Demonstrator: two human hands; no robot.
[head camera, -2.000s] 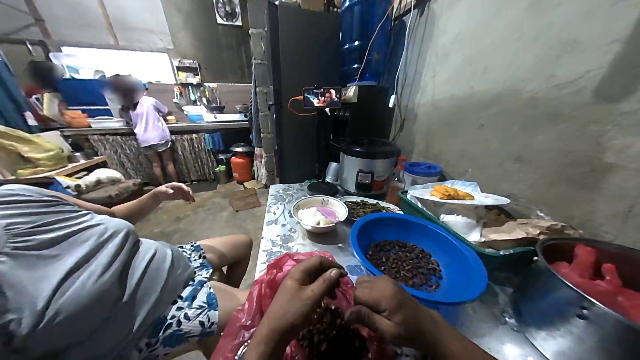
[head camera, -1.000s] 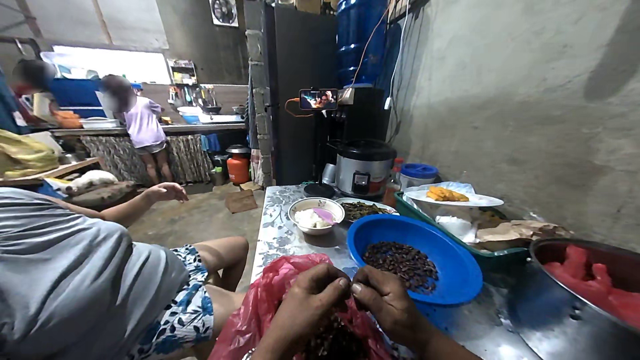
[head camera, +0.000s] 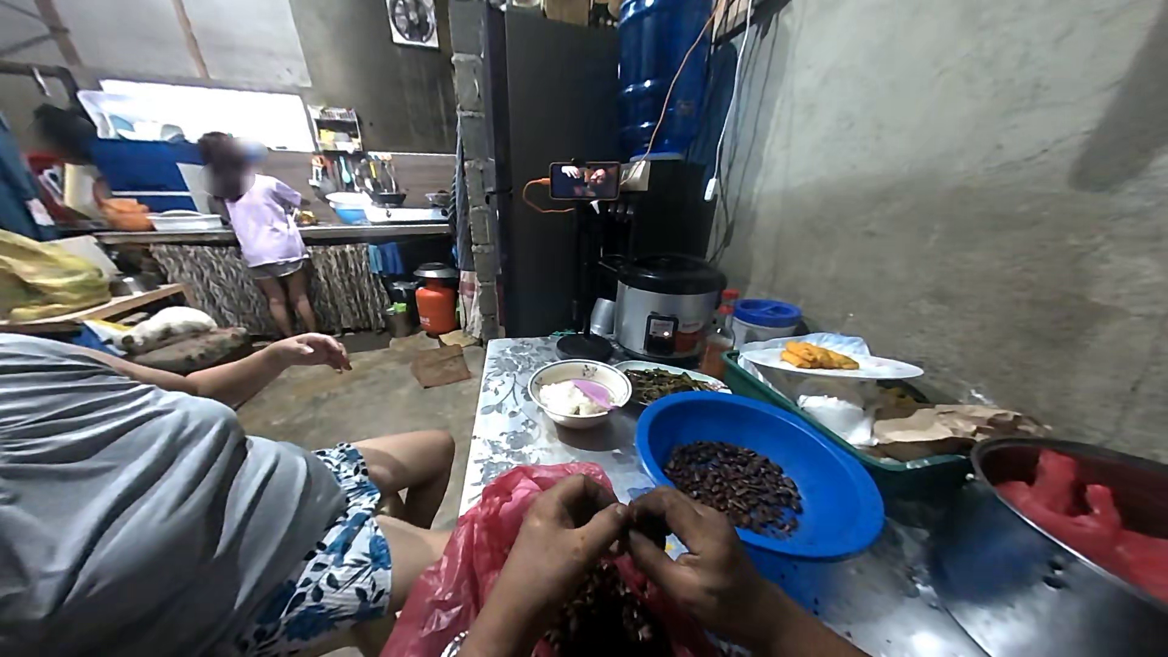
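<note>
My left hand (head camera: 566, 538) and my right hand (head camera: 698, 547) meet fingertip to fingertip above an open red plastic bag (head camera: 497, 520). Between the tips they pinch a small dark piece, mostly covered by the fingers; it may be a bean or seed. Many dark brown bean-like pieces (head camera: 602, 607) lie in the bag beneath my hands. Just beyond my right hand, a blue plastic basin (head camera: 844, 493) holds a layer of similar dark pieces (head camera: 735, 484).
A bowl of rice (head camera: 577, 420), a plate of greens (head camera: 671, 381), a rice cooker (head camera: 671, 306) and a phone on a stand (head camera: 584, 181) are ahead. At right are a green tray (head camera: 912, 470) and metal pot (head camera: 1040, 575). One person (head camera: 164, 474) sits left; others are at the counter.
My hands were lower and apart over the bag two seconds ago; they have risen and come together at the fingertips.
</note>
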